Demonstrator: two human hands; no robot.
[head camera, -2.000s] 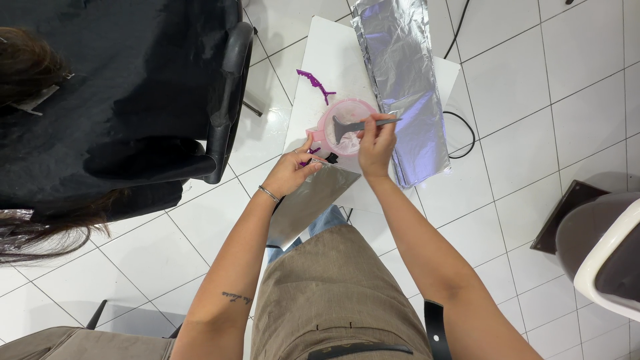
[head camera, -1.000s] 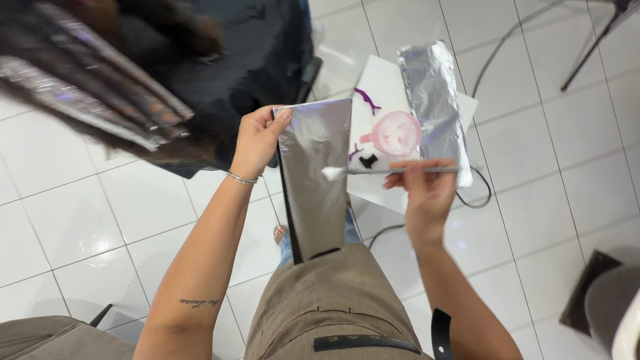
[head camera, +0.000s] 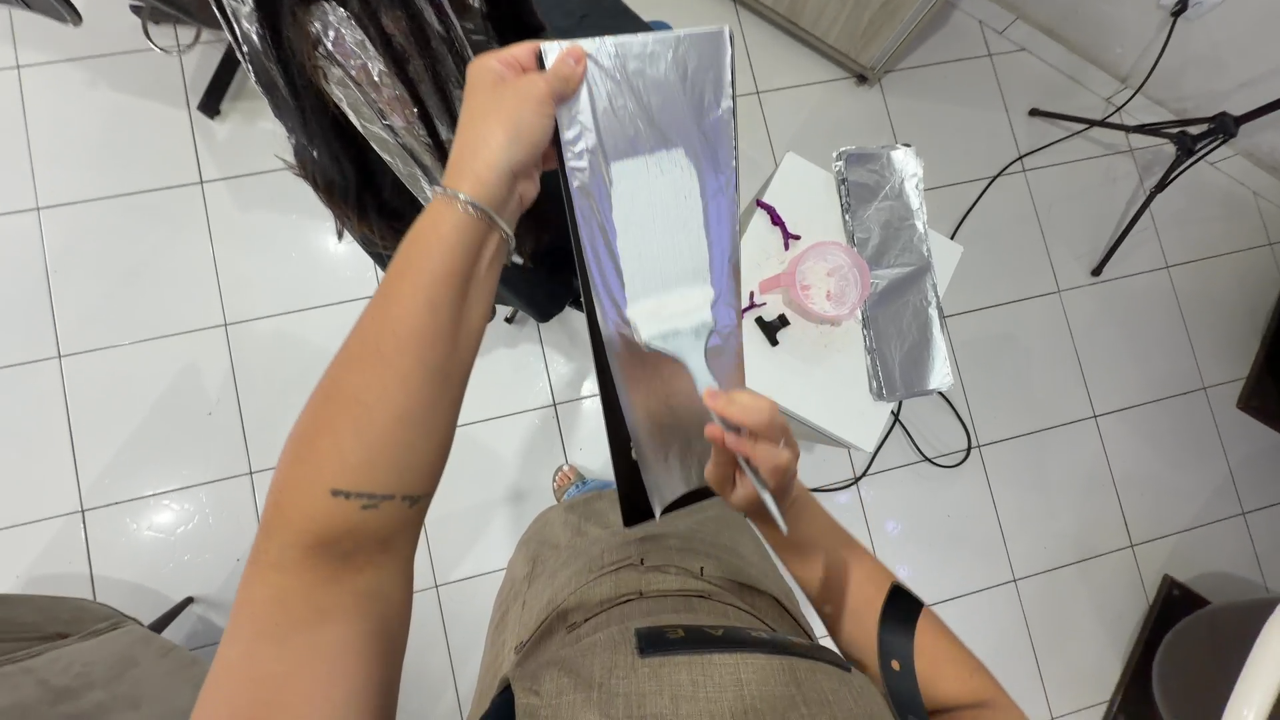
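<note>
My left hand (head camera: 515, 115) grips the top left corner of a foil sheet (head camera: 640, 110) that lies on a dark board (head camera: 612, 420). A pale cream patch (head camera: 660, 220) covers the middle of the foil. In my right hand (head camera: 750, 450) is a tint brush (head camera: 755, 480), its blurred head against the foil below the patch. To the right, on a white tray-like surface (head camera: 810, 390), stand a pink mixing bowl (head camera: 828, 283) with white cream, a black hair clip (head camera: 771, 329), a purple clip (head camera: 778, 224) and a stack of foil sheets (head camera: 900, 280).
At upper left is a person's dark hair (head camera: 420, 60) with foils (head camera: 365, 110) in it. A black tripod stand (head camera: 1185, 150) and a cable (head camera: 1030, 135) are at the right. A wooden cabinet (head camera: 840, 30) stands at the top, a grey chair (head camera: 1215, 655) at lower right.
My left hand has left the bowl's side and taken hold of the foil and board. The brush, over the bowl at first, is now on the foil, where a cream patch shows.
</note>
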